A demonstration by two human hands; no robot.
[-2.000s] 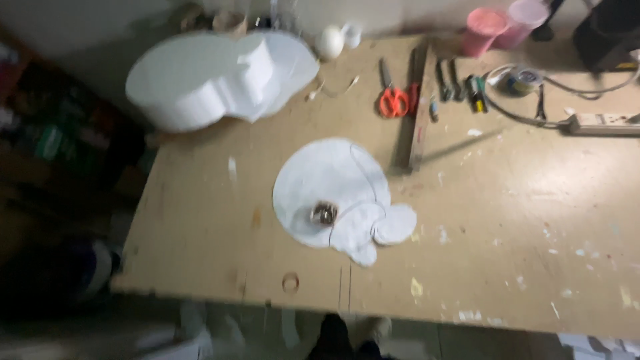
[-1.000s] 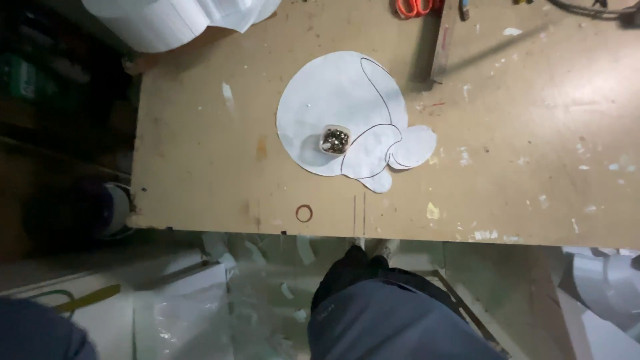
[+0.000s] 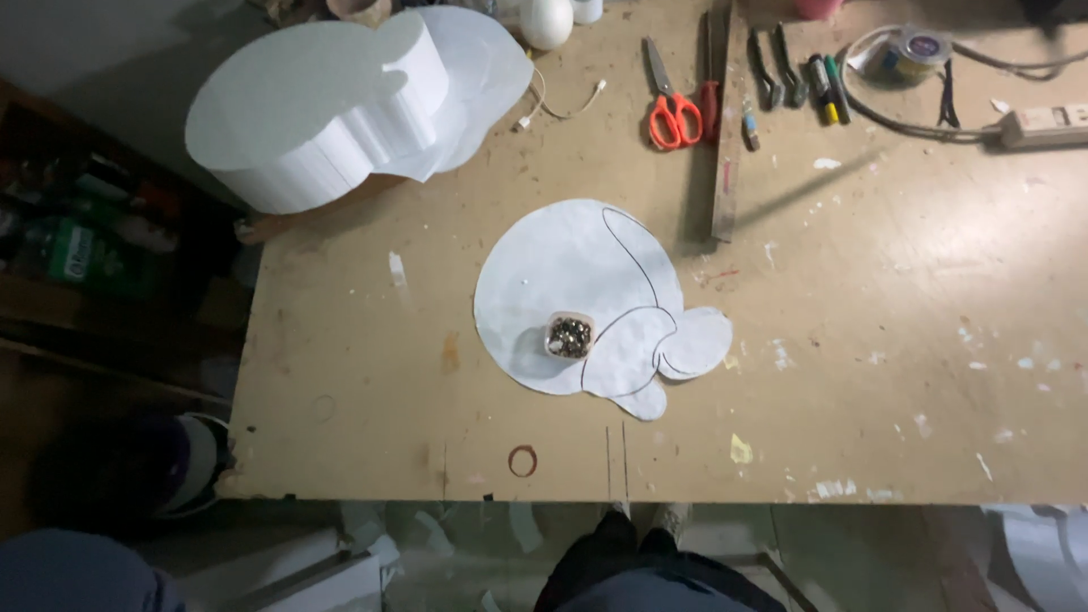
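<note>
Neither my left hand nor my right hand shows; a dark sleeve or clothed part is at the lower left corner. On the wooden table lies a flat white paper cutout (image 3: 552,263), rounded with smaller lobes at its lower right and dark curved lines drawn on it. A small clear container of metal pins or tacks (image 3: 569,337) stands on the cutout's lower part. A thick white foam shape (image 3: 280,102) rests on white sheet material at the back left. Orange-handled scissors (image 3: 674,119) lie open near the back middle.
Right of the scissors are a long narrow bar (image 3: 728,170), markers (image 3: 824,89), a tape roll (image 3: 918,53) and a power strip (image 3: 1045,127) with its cable. A white cable (image 3: 565,110) lies beside the foam. A bucket (image 3: 191,463) stands left of the table (image 3: 382,408).
The view has tilted down and then partly back up. The cutout and the container on it have kept their places on the table.
</note>
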